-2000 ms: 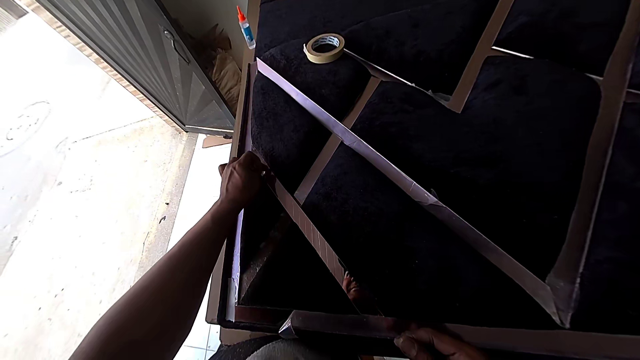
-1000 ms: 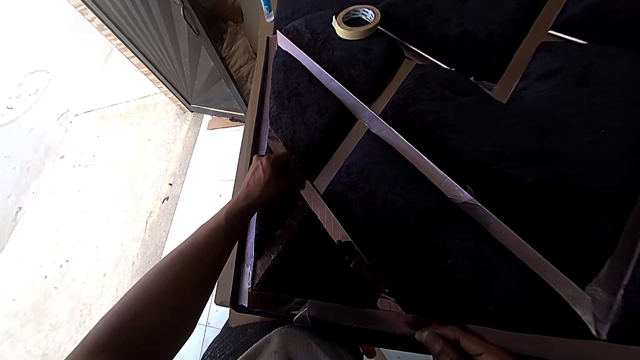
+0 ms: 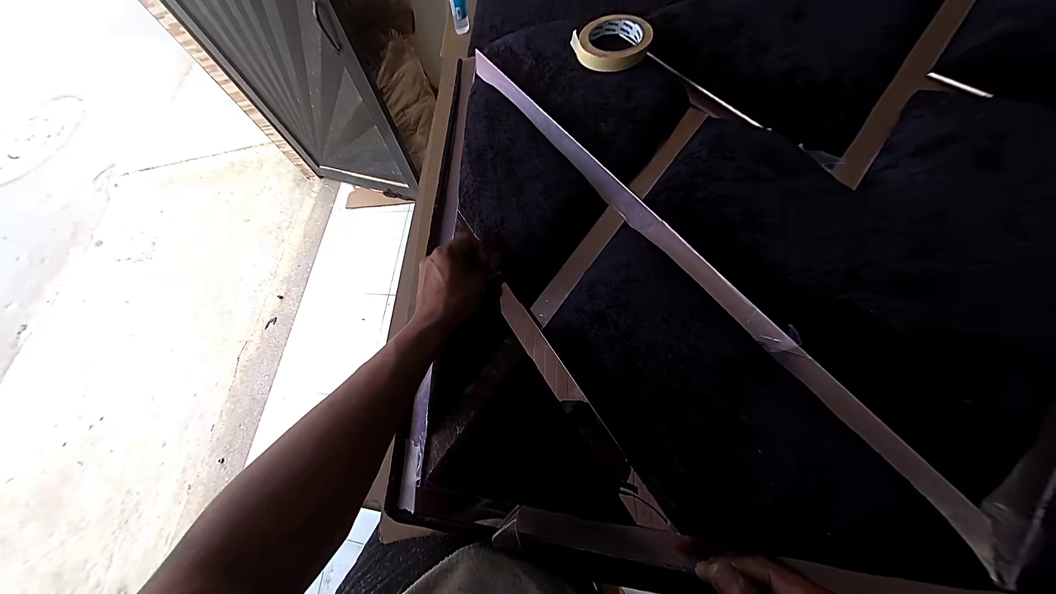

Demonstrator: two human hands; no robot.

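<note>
Dark velvety fabric [image 3: 742, 247] lies across the work surface, with pale strips over it. My left hand [image 3: 456, 276] is closed on the upper end of a flat, glossy strip [image 3: 544, 355] near the left edge. The strip slants down to the right toward the near edge. At the bottom, my right hand [image 3: 755, 573] touches the near edge beside another strip [image 3: 602, 536]; its fingers are dark and partly cut off by the frame. A long pale strip [image 3: 685, 256] runs diagonally across the fabric. A roll of masking tape [image 3: 615, 56] lies at the top.
A small bottle [image 3: 459, 16] stands at the top left of the surface. Left of it are a metal door [image 3: 330, 99], a brown bundle [image 3: 404, 91] and a pale floor [image 3: 148, 330]. The person's knee [image 3: 487, 569] is under the near edge.
The view has shifted, so the tape roll and bottle sit higher in it. My left hand stays at the strip's upper end, and my right hand stays at the near edge.
</note>
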